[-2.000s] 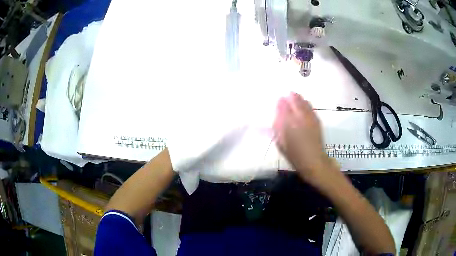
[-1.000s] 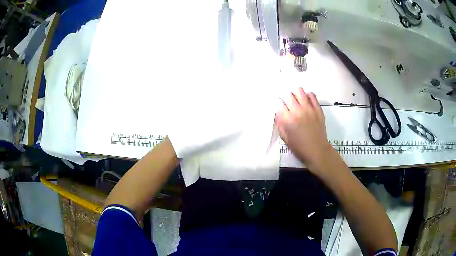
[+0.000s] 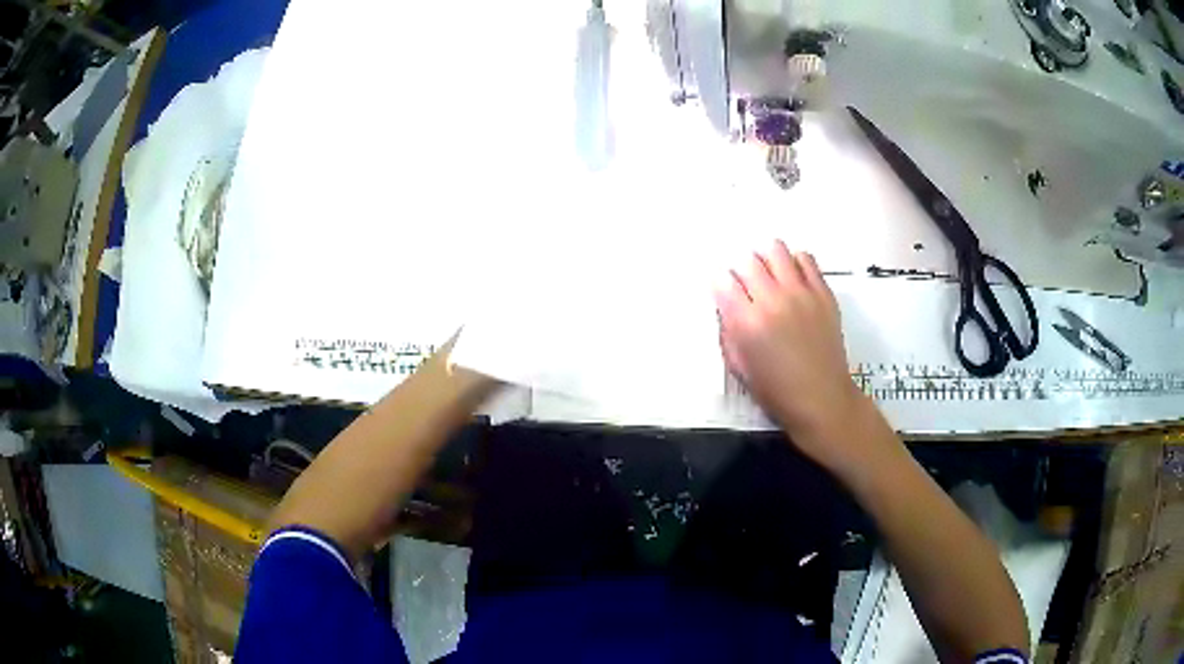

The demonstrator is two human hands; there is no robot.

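Note:
A white fabric piece (image 3: 610, 376) lies on the white table at the front edge, its far outline lost in glare. My right hand (image 3: 782, 318) rests at its right side, fingers bent; whether it grips the cloth is unclear. My left forearm reaches in from the lower left and goes under or into the cloth; the left hand is hidden by cloth and glare. The sewing machine head (image 3: 961, 78) is at the top right. Its needle area is washed out.
Black shears (image 3: 954, 221) and small silver snips (image 3: 1091, 339) lie to the right of my right hand. A ruler strip (image 3: 961, 381) runs along the front edge. A heap of white panels (image 3: 162, 260) is at the left. A yellow-framed cardboard surface (image 3: 208, 571) is at the lower left.
The fabric's front part, which hung over the table edge, now lies higher, near the edge. My left forearm has moved slightly up and right. My right hand has hardly moved in the last second.

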